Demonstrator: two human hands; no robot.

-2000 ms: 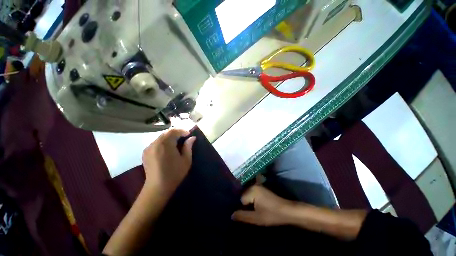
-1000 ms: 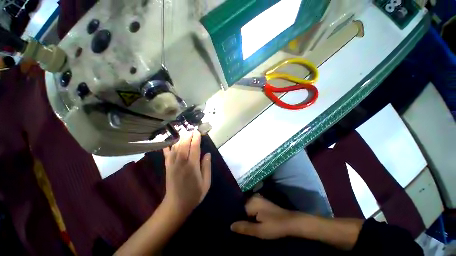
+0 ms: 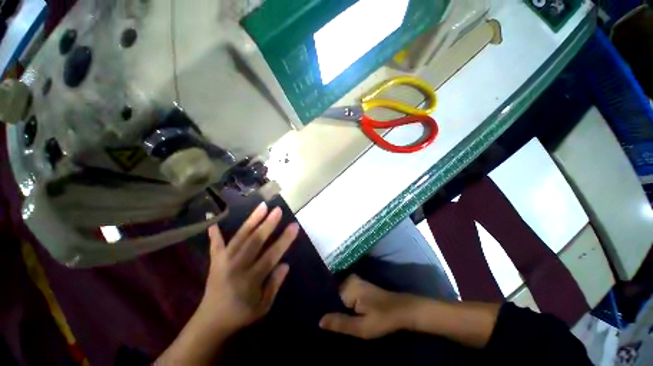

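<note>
The black fabric piece [image 3: 304, 275] runs from under the end of the sewing machine head [image 3: 107, 143] down towards me, over the table's front edge. My left hand [image 3: 247, 275] lies on it with fingers spread, fingertips just below the presser foot area [image 3: 250, 179]. It grips nothing. My right hand [image 3: 372, 307] is curled at the fabric's right edge, below the table edge, and appears to hold it; its fingertips are partly hidden. The needle cannot be made out.
Scissors [image 3: 397, 114] with yellow and red loops lie on the machine bed beside the green control panel [image 3: 286, 64]. Maroon striped cloth [image 3: 143, 300] is heaped at left, with a yellow strip. Narrow maroon pieces [image 3: 526, 250] and white sheets [image 3: 537, 193] lie at right, near a blue crate [image 3: 616, 93].
My left hand has gone from a pinch at the fabric's edge to lying flat with spread fingers. The bright light at the needle has dimmed. The view has shifted; my right hand stays near the fabric's edge.
</note>
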